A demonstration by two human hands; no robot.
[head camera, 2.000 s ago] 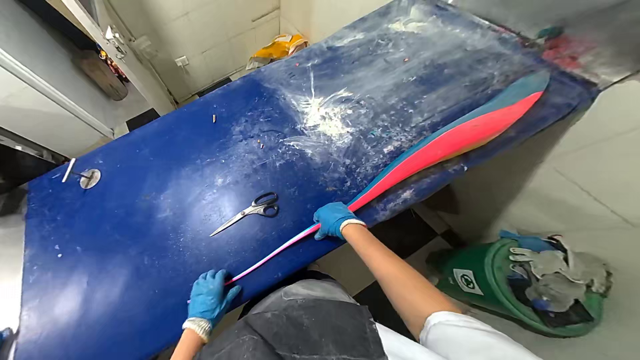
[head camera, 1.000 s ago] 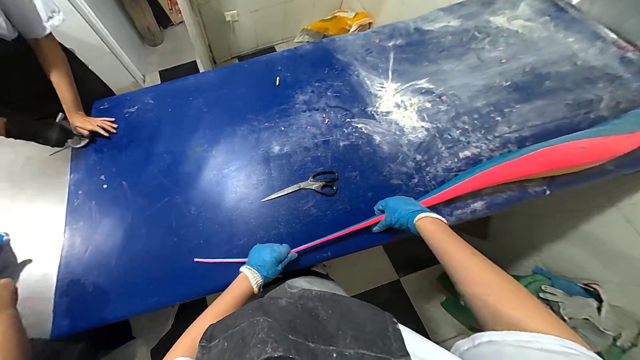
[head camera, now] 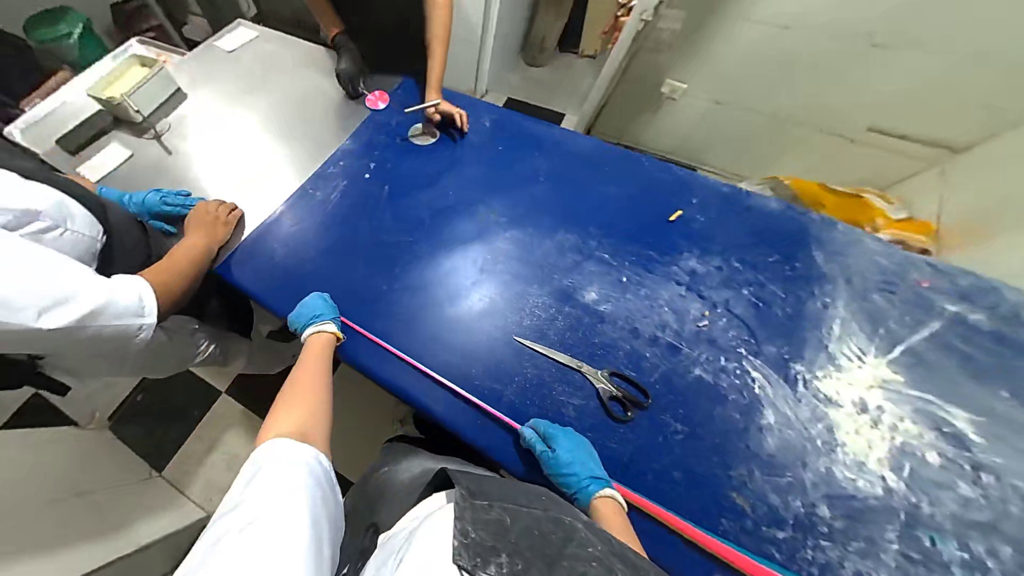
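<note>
My left hand (head camera: 315,314), in a blue glove, is closed on the thin end of a pink and blue candy-like strand (head camera: 432,374) at the table's near edge. My right hand (head camera: 566,458), also blue-gloved, grips the strand farther right, where it widens into a thicker pink and teal band that runs out at the lower right. Between my hands the strand is taut and straight. Scissors with black handles (head camera: 596,374) lie on the blue table (head camera: 496,192) beyond it, their blades slightly apart.
Two people stand at a steel table (head camera: 264,104) on the left; one rests a bare hand near a metal disc with a handle (head camera: 423,134), the other person's black glove is by a pink disc (head camera: 377,99). A metal pan (head camera: 133,84) stands farther left. White powder (head camera: 872,400) covers the right.
My left hand has moved left along the near edge, and the thin strand between my hands is longer. The view has swung left, bringing co-workers and the steel table into sight.
</note>
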